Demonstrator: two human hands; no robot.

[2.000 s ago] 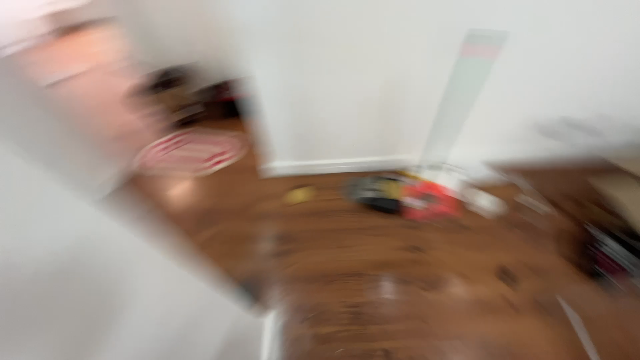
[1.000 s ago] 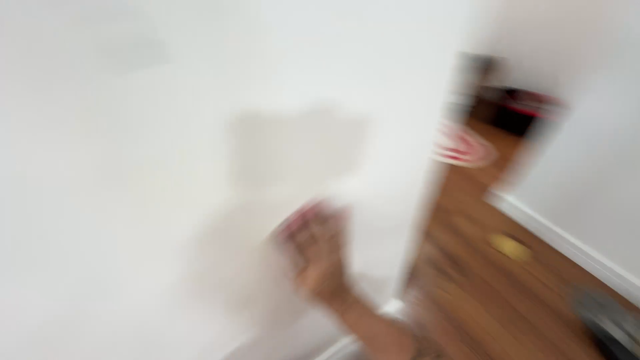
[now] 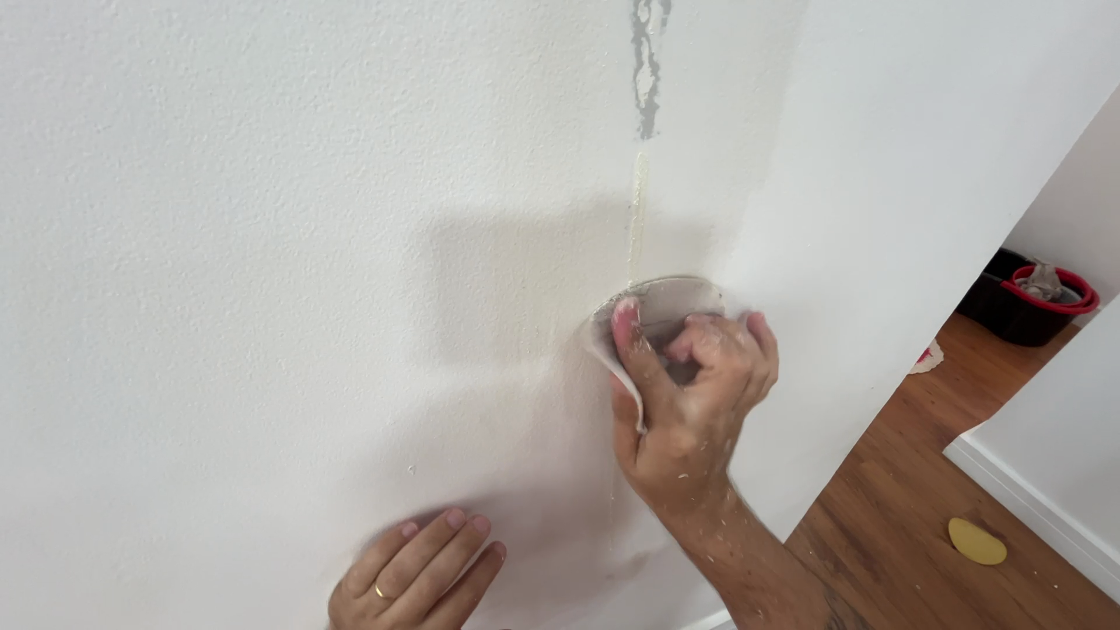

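My right hand (image 3: 700, 394) presses a round, thin sanding disc (image 3: 678, 297) to the white wall (image 3: 262, 262), with the thumb on its left part and the fingers bent over it. The disc's left edge curls away from the wall. Above it runs a narrow vertical line of cream filler (image 3: 639, 210), and higher up a rough grey patch (image 3: 646, 79) shows in the paint. Lower left, my left hand (image 3: 420, 569), a ring on one finger, rests against the wall with nothing seen in it. White dust flecks my right hand and forearm.
Right of the wall's edge lies a wooden floor with a yellow sanding disc (image 3: 977, 542). Farther back stand a black bucket with a red rim (image 3: 1028, 302) and a cloth in it, beside part of a red and white mat (image 3: 927, 358). A white baseboard (image 3: 1032, 507) borders the floor.
The view has swung from the floor to the wall and come closer to it. My left hand has come into view, and my right hand now presses the disc on the wall.
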